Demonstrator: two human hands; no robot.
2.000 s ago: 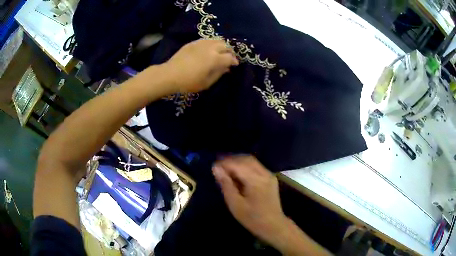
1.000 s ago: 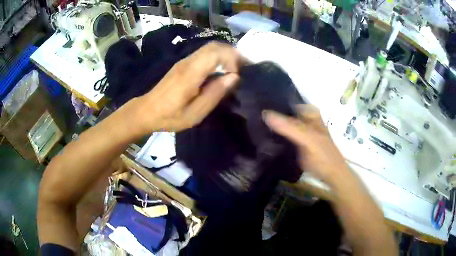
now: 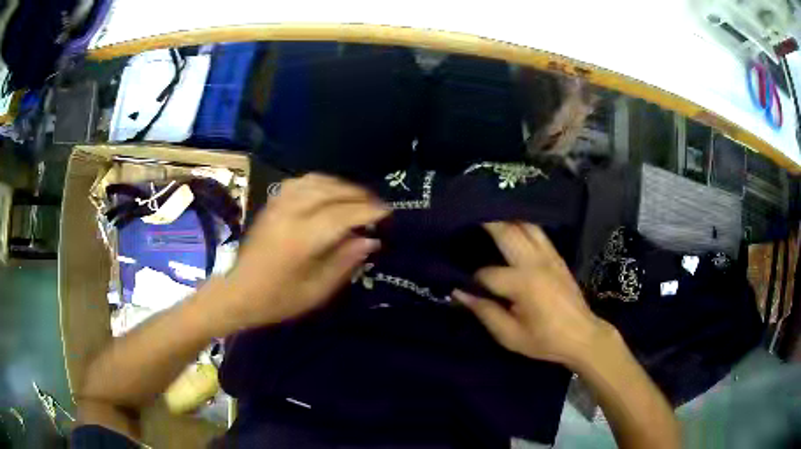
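Observation:
A dark embroidered garment (image 3: 474, 206) with pale gold leaf and flower motifs lies over the wearer's lap, below the table's front edge. My left hand (image 3: 321, 241) is at its left part, thumb and fingers pinched together on the dark cloth near a motif; it is slightly blurred. My right hand (image 3: 536, 294) is at the right part, thumb and fingers apart around a fold of the cloth, with the fingertips partly hidden in it. The cloth between the hands is folded, with embroidered trim above and below the fold.
An open cardboard box (image 3: 77, 263) with blue and white packets and dark strips stands at the left. A heap of dark embroidered garments (image 3: 676, 324) with small white pieces lies at the right. The white table (image 3: 395, 24) runs along the top, with a red-and-blue ring (image 3: 762, 92) at its right.
The view has tilted down from the table and machines to the lap. The garment has come off the table onto the lap, and both hands have moved down with it.

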